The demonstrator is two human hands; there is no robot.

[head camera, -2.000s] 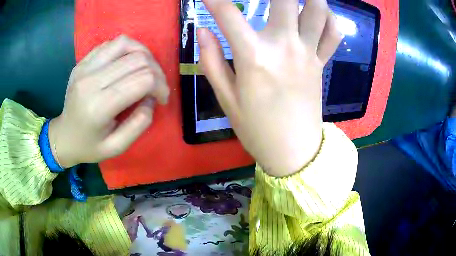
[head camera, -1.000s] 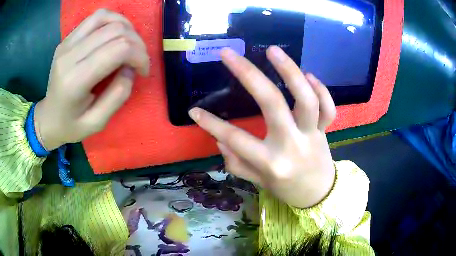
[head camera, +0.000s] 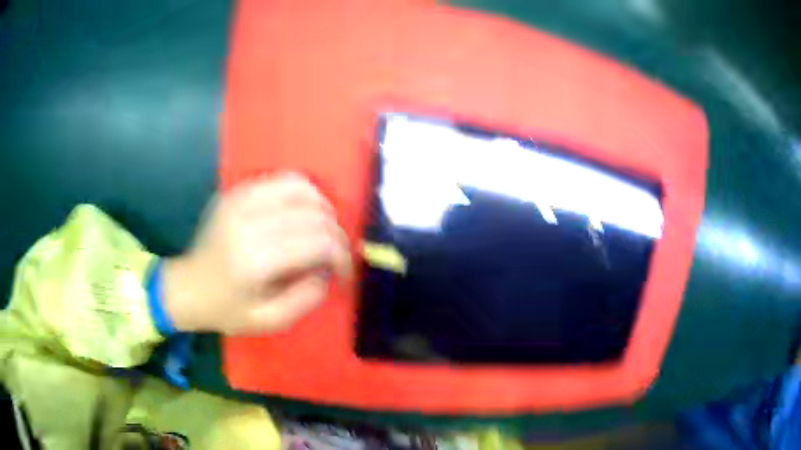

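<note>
A tablet [head camera: 518,290] with a dark screen lies flat on a red-orange foam carrier [head camera: 457,57]. White glare covers the upper part of its glass. A small pale-yellow tape tab [head camera: 385,257] is at its left edge. My left hand [head camera: 268,255], blurred, is curled over the foam just left of the tablet. Its fingertips are near the tape tab; whether it holds anything is hidden. A blue wrist strap [head camera: 159,297] is on the wrist. My right hand is not in view.
The shiny green surface [head camera: 105,114] surrounds the foam carrier. My yellow sleeve [head camera: 88,290] is at the lower left. Patterned cloth [head camera: 351,437] shows at the bottom edge. Blue material [head camera: 784,413] is at the lower right.
My right hand has left the picture from over the screen. The screen has gone from lit panels to dark. The view has shifted, so the whole tablet and more foam now show.
</note>
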